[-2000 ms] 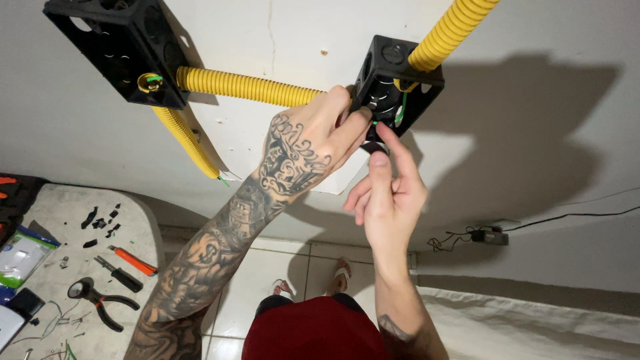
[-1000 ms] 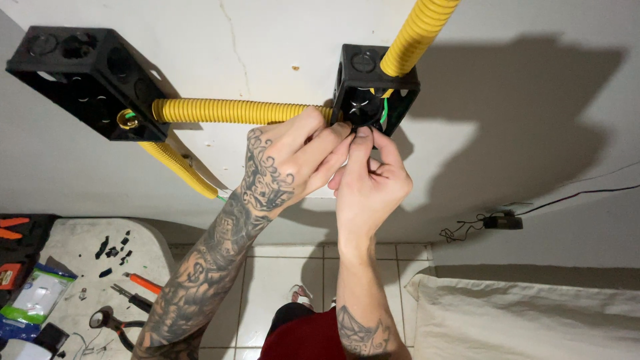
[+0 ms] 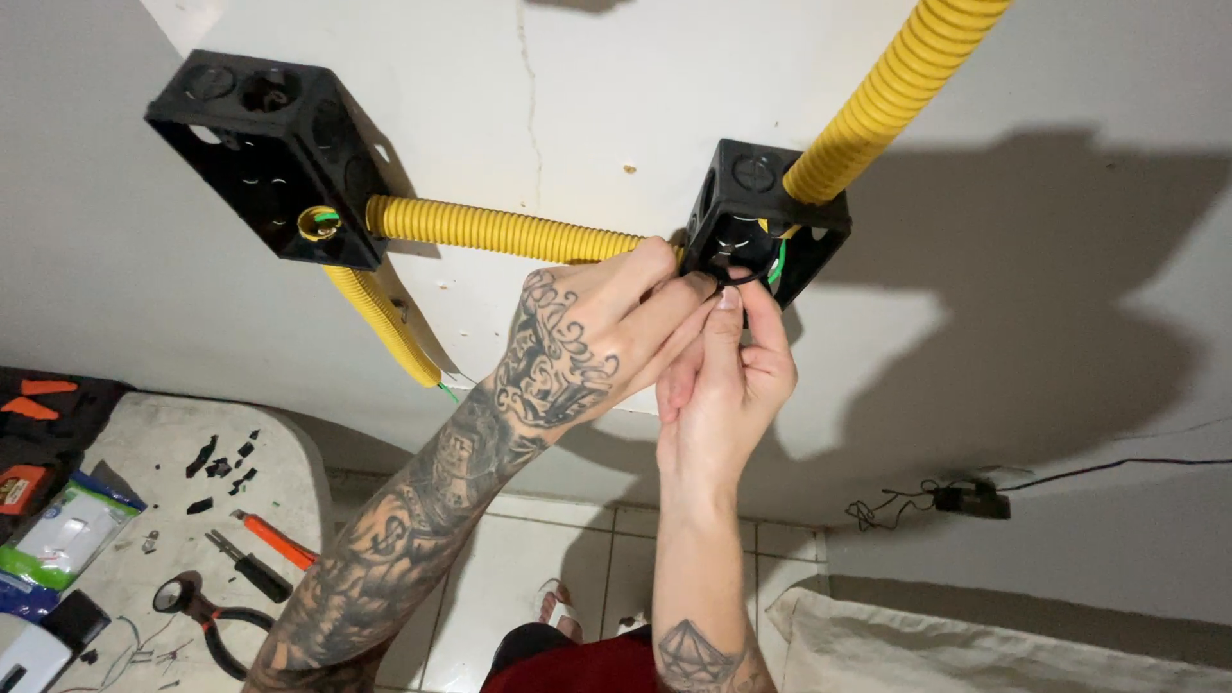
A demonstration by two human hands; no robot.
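My left hand (image 3: 606, 337) and my right hand (image 3: 727, 361) meet at the lower opening of the right black plastic electrical box (image 3: 756, 173). The fingertips of both pinch a thin black wire (image 3: 741, 280) that curves out of that box. A green wire (image 3: 778, 260) shows inside it. Yellow corrugated conduit (image 3: 857, 111) enters the box's top, and another yellow conduit (image 3: 500, 229) runs left to a larger black electrical box (image 3: 332, 125). From that larger box a short yellow conduit (image 3: 380, 322) hangs with a green wire end. My fingers hide part of the right box.
At lower left, a white table (image 3: 279, 452) bears an orange-handled tool (image 3: 274, 539), a black-handled tool (image 3: 252, 568), pliers (image 3: 214, 616), black plastic scraps and a plastic packet (image 3: 72, 529). A small black device with cable (image 3: 972, 499) is at the right wall. Pale fabric (image 3: 962, 635) lies lower right.
My right hand's fingers have closed in beside my left hand's fingertips; two seconds ago they were more spread. The black wire now shows as a curve between them.
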